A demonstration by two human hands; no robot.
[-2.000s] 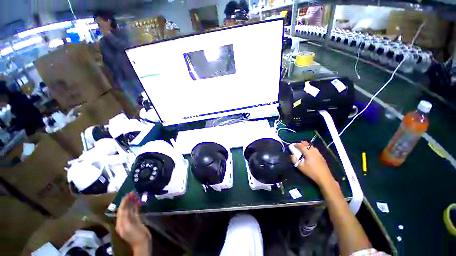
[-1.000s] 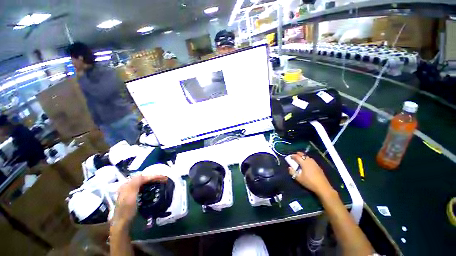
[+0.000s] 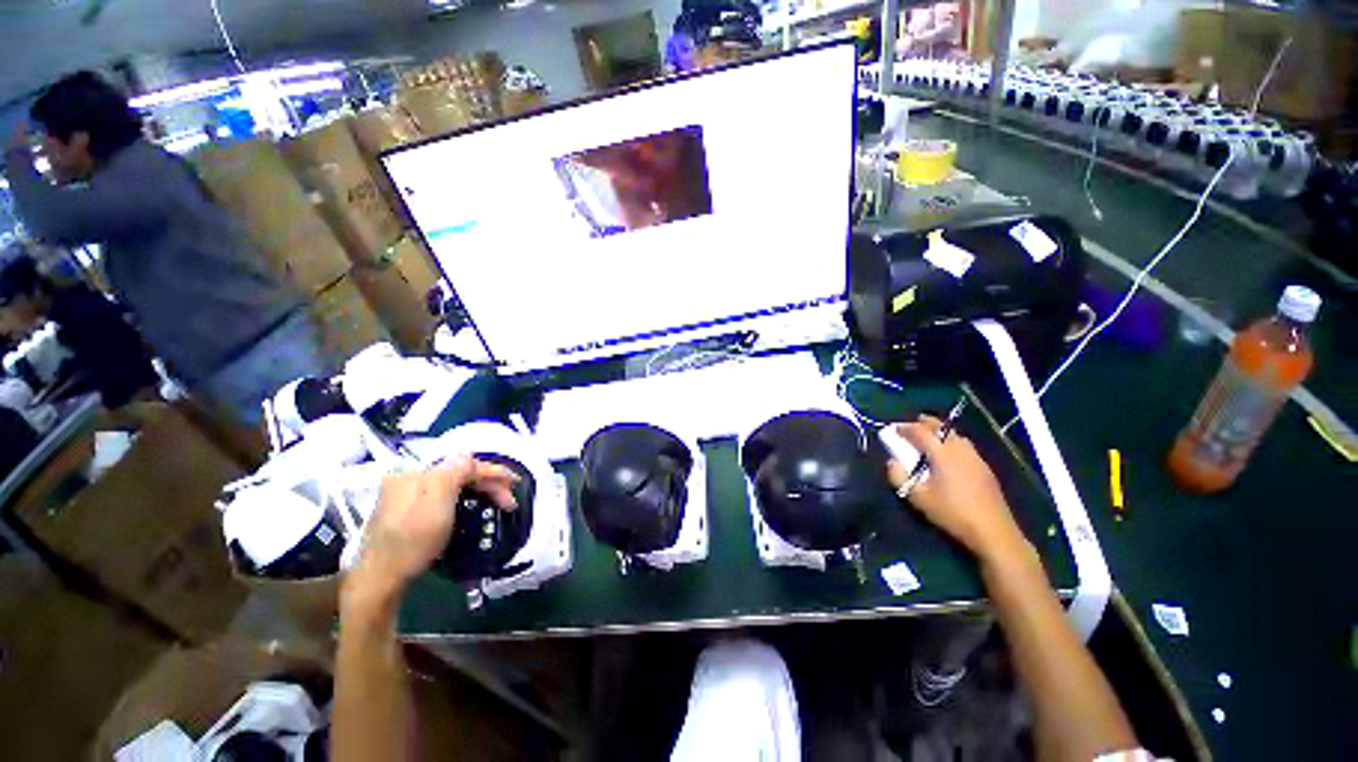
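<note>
Three white dome cameras with black ball heads stand in a row on the dark bench: a left one with its LED face showing, a middle one and a right one. My left hand rests on the upper left of the left camera's black head, its fingers over the front. My right hand is on the white mouse, with a thin dark pen-like tool between the fingers. The monitor shows a small reddish-brown video window.
A white keyboard lies under the monitor. A black cylindrical unit and white strap are at right, with an orange bottle beyond. White cameras crowd the left around a carton. A person stands behind, left.
My left hand has risen from below the left camera onto its head. The video window has turned from grey to reddish-brown. The standing person has shifted left. My right hand stays at the mouse.
</note>
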